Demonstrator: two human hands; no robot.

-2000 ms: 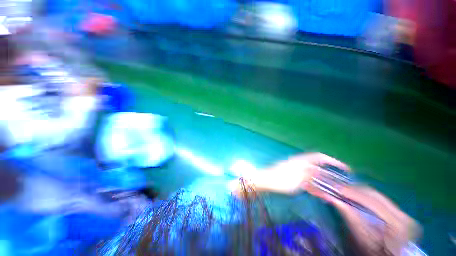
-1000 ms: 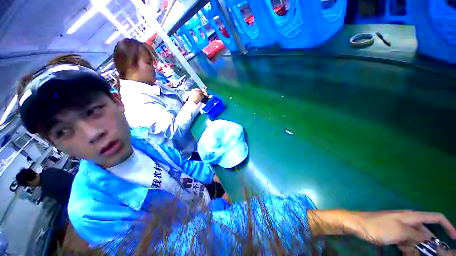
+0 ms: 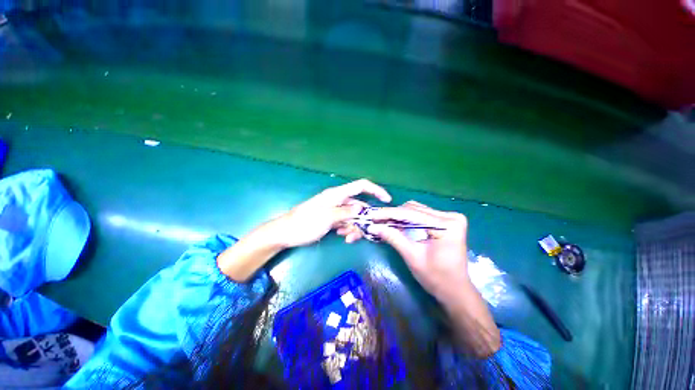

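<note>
My left hand [image 3: 328, 215] holds a small round electronic unit [image 3: 367, 222] by its edge above the green bench. My right hand [image 3: 434, 247] holds thin dark tweezers [image 3: 411, 225], their tips at the unit. The fingers hide much of the unit. A deep-blue parts bin [image 3: 293, 326] with several small cream-white pads [image 3: 345, 335] sits near my lap, partly behind hair. Another round unit [image 3: 570, 259] lies on the bench at right, with a silver-white pouch battery [image 3: 549, 244] beside it, yellow at one end.
A crumpled white piece [image 3: 488, 280] and a slim black stick [image 3: 546, 311] lie right of my right arm. Stacked clear trays [image 3: 667, 305] stand at the right edge. A red crate [image 3: 602, 46] is beyond the green belt [image 3: 305, 137]. A person in a light-blue cap [image 3: 42, 228] is at left.
The view has swung down and right from the neighbouring people to the bench. Both hands, the bin and the unit at right now show.
</note>
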